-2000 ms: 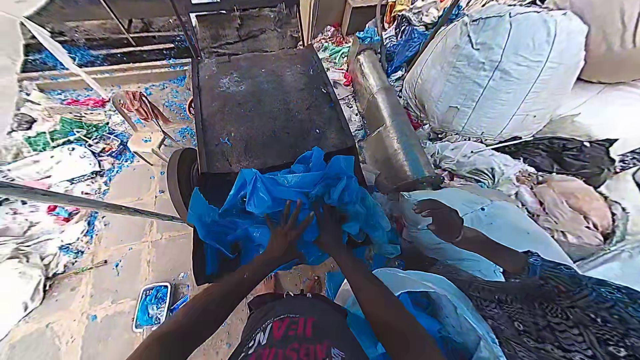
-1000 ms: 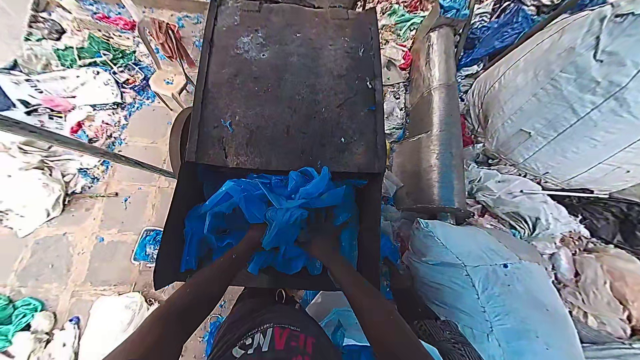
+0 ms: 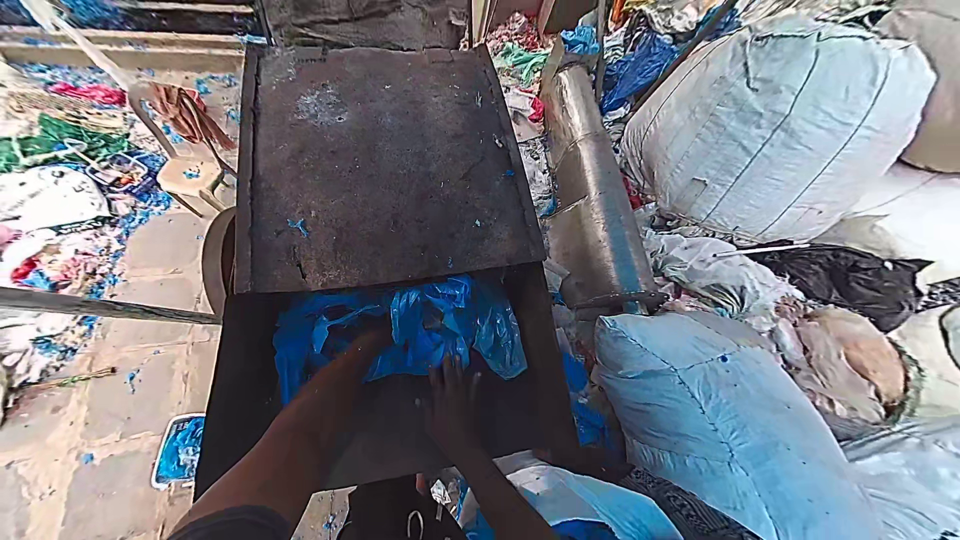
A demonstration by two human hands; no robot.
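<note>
Blue plastic film (image 3: 427, 322) lies in the mouth of a dark metal chute (image 3: 390, 442), partly under its rusty top plate (image 3: 390, 165). My left hand (image 3: 375, 341) reaches into the film at the chute's mouth; its fingers are hidden by shadow and plastic. My right hand (image 3: 452, 394) lies on the chute floor with its fingers spread, the tips at the near edge of the film. A white sack (image 3: 577, 487) with blue plastic inside stands below the chute's near edge, beside my right forearm.
Stuffed white sacks (image 3: 720, 420) and a metal cylinder (image 3: 592, 195) flank the chute on the right. To the left are a plastic chair (image 3: 191, 176), a wheel (image 3: 217, 259), a pole (image 3: 105, 306) and a small container of blue scraps (image 3: 180, 450). Patterned cloth shows at the lower right.
The blue film has moved deeper under the top plate, baring the chute floor. My right hand has come out of the film. Another person's hand, seen at the right two seconds ago, is out of view.
</note>
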